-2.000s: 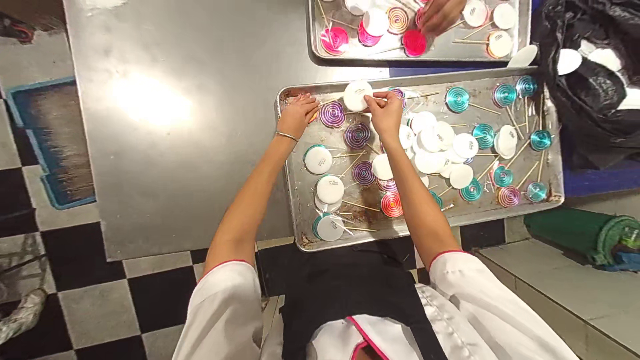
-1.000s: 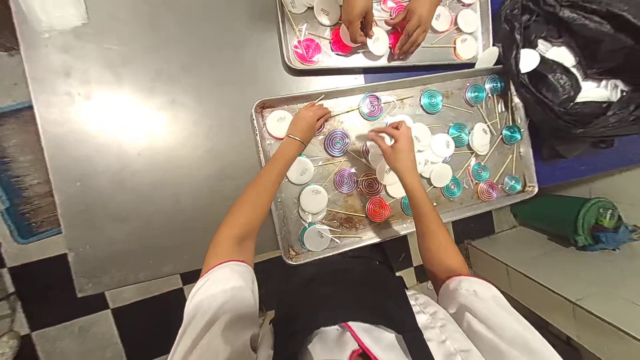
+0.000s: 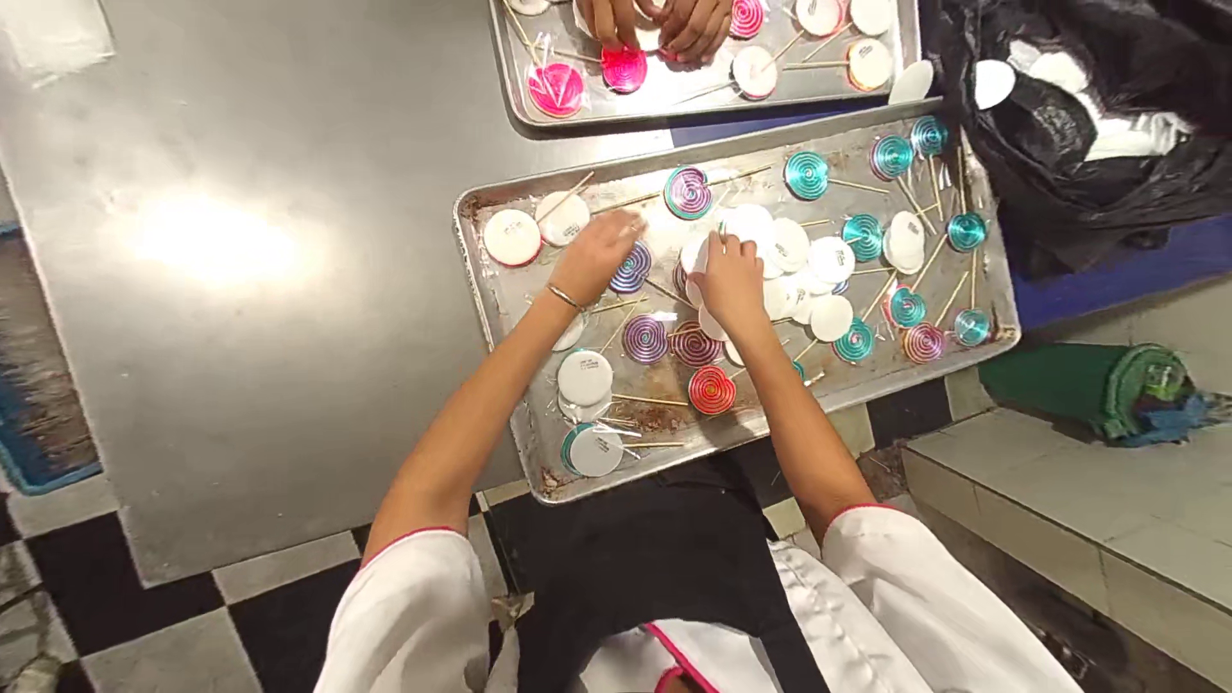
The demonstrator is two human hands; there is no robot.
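Note:
A metal baking tray [image 3: 664, 438] holds wrapped spiral lollipops on sticks and loose white discs. My left hand [image 3: 599, 258] is over the tray's left part, beside a blue-purple lollipop [image 3: 630, 268]; whether its curled fingers hold anything is unclear. My right hand [image 3: 733, 279] is at the left edge of the pile of white discs [image 3: 789, 245], fingertips against a white disc; its grip cannot be made out. A purple-teal lollipop [image 3: 689, 192] lies above and between the hands. White discs with small print cover lollipops at the left, one of them at the upper left [image 3: 512, 238].
Another person's hands [image 3: 664, 29] work over a second tray [image 3: 597, 120] of pink lollipops at the top. A black plastic bag [image 3: 1020, 144] with white pieces is at the right. The steel table [image 3: 289, 385] extends left; a green bin [image 3: 1059, 385] is at lower right.
A second white-backed lollipop now lies beside the one at the tray's upper left. My left hand, near that corner a second ago, is now farther right.

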